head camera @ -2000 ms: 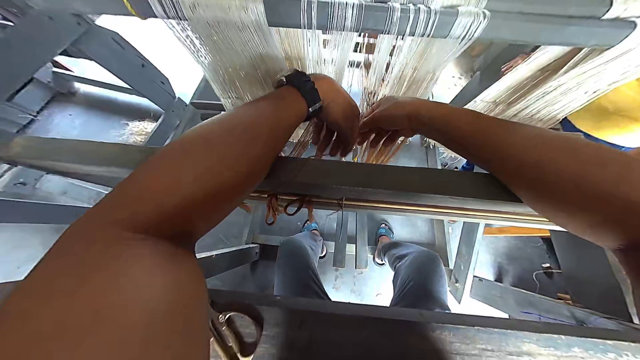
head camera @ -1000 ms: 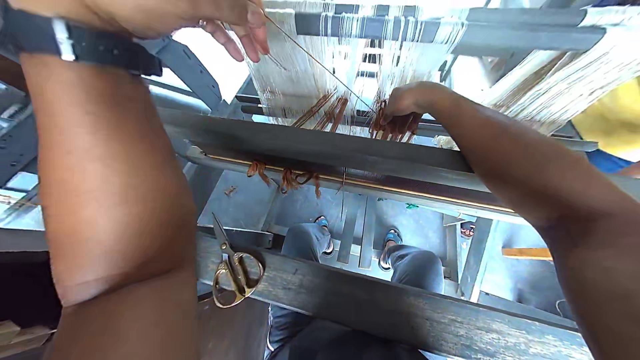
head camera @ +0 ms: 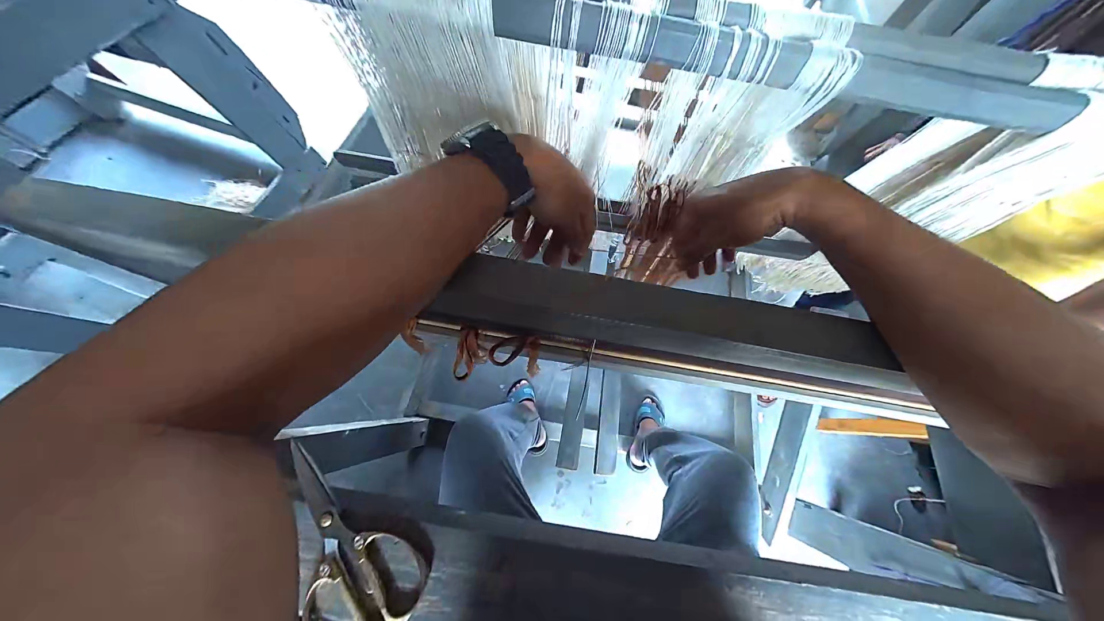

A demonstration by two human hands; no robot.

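Note:
My left hand (head camera: 552, 203), with a dark watch at the wrist, hangs fingers down among the white warp threads (head camera: 448, 86) of a loom; whether it grips a thread cannot be told. To its right, my right hand (head camera: 720, 220) is at a bunch of reddish-brown threads (head camera: 651, 224), its fingertips partly hidden, so its hold is unclear. Both hands are just beyond the loom's dark front beam (head camera: 673, 315). Brown yarn loops (head camera: 470, 352) hang below that beam. Scissors with gold-coloured handles (head camera: 358, 552) lie on the wooden bench at the lower left.
A grey beam (head camera: 940, 78) wrapped with white threads crosses the top. Grey loom frame posts (head camera: 224, 78) stand at the left. Two treadles (head camera: 607, 423) lie between the person's feet. Yellow cloth (head camera: 1052, 237) is at the right, and an orange wooden piece (head camera: 871, 428) is lower right.
My left hand, raised at the upper left with a brown thread stretched from it one second ago, is back down among the warp beside my right hand. My right hand stays by the brown threads.

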